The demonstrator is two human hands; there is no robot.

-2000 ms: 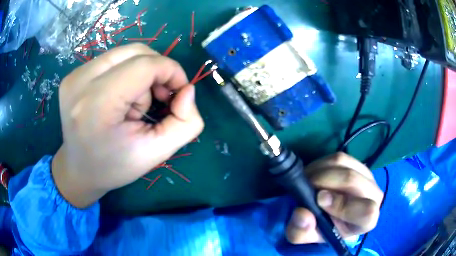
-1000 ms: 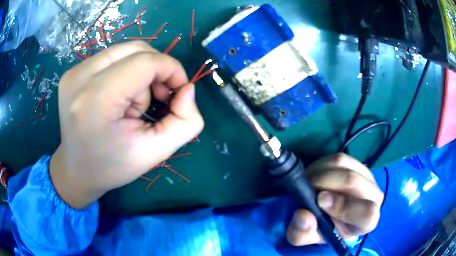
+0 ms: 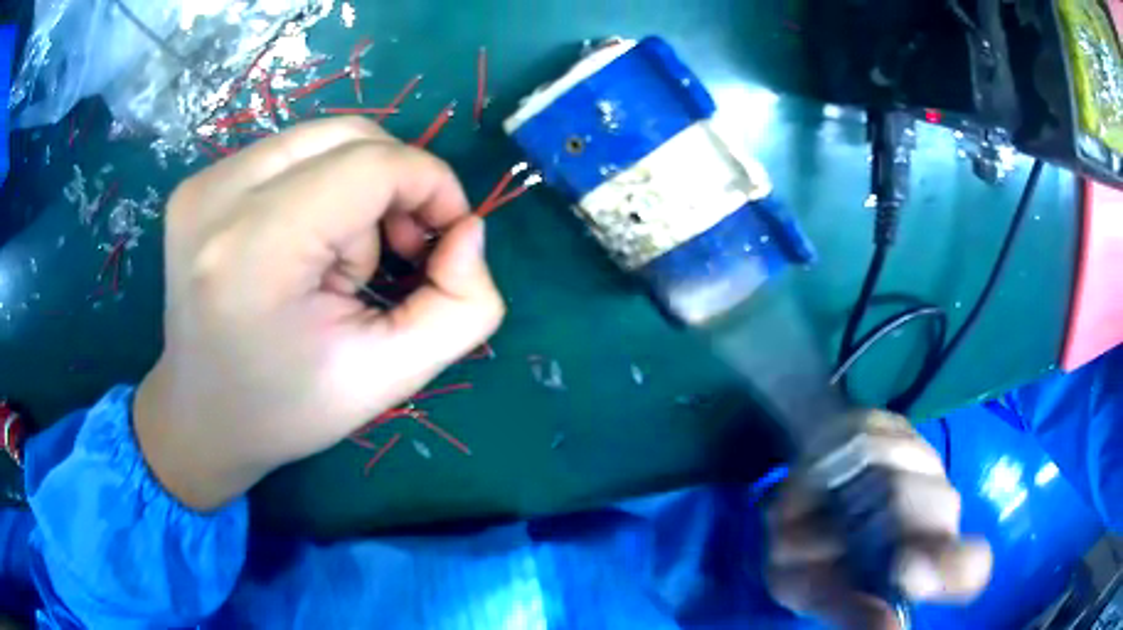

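Observation:
My left hand (image 3: 326,295) pinches short red lead wires (image 3: 496,195) between thumb and forefinger. Their two silvery ends point up and right, just left of the blue block. What lies inside the curled fingers is mostly hidden. My right hand (image 3: 868,529), at the lower right, is blurred and holds the soldering iron (image 3: 850,474) by its black handle. The iron's barrel is a motion smear running up and left to the lower edge of the blue block (image 3: 616,129) with its pale crusted band. The iron's tip cannot be made out, and it is apart from the red wires.
Loose red wires (image 3: 431,425) lie below my left hand and more lie above it. A crumpled clear plastic bag (image 3: 92,62) and pale bits are at the upper left. A black soldering station (image 3: 948,74) with a cord (image 3: 883,209) is at the upper right, beside a pink edge (image 3: 1096,277).
My right hand has moved right and slightly down with the iron, whose tip has left the red wire ends. My left hand has barely moved. A small red light now shows on the station.

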